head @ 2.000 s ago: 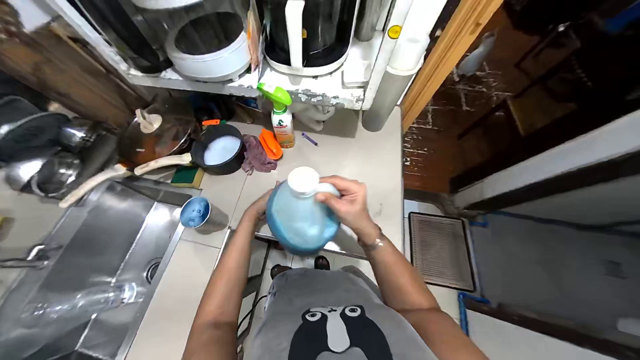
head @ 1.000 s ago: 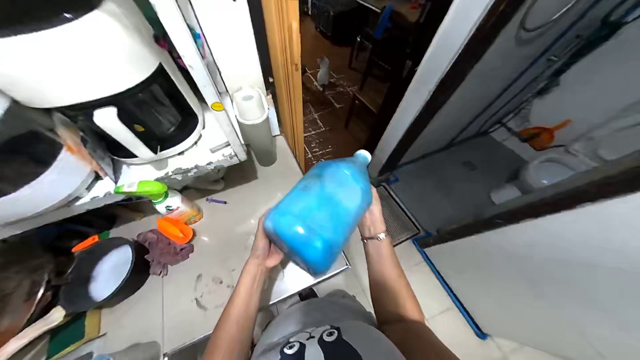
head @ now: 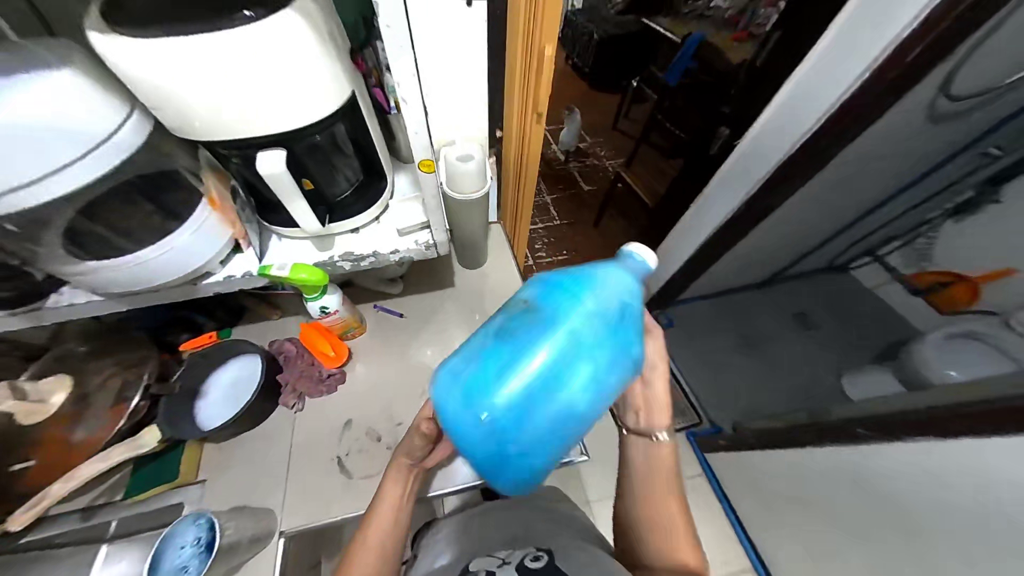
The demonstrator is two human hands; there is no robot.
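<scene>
A large jug of blue liquid (head: pixel 544 368) with a white cap (head: pixel 638 258) is tilted in the air in front of my body, its cap up and to the right. My left hand (head: pixel 424 438) holds it at the lower left, near its base. On its right side, my right hand (head: pixel 650 384) grips it below the neck, the fingers partly hidden behind it. Left of the jug on the tiled counter (head: pixel 376 488) are a green-topped spray bottle (head: pixel 332 308), an orange scoop-like piece (head: pixel 323 346) and a purple cloth (head: pixel 302 374).
A pan of whitish liquid (head: pixel 228 392), a sponge (head: pixel 164 470) and a metal cup with blue liquid (head: pixel 188 546) are at the left. A coffee maker (head: pixel 240 72) sits on the shelf above. A grey cylindrical holder (head: pixel 466 216) stands by the wooden door frame (head: pixel 532 120). A toilet (head: pixel 952 360) is at the right.
The jug was upright over the counter edge two seconds ago; it is now tilted and further right. My right hand has gone from its handle area to its side. The view has swung right.
</scene>
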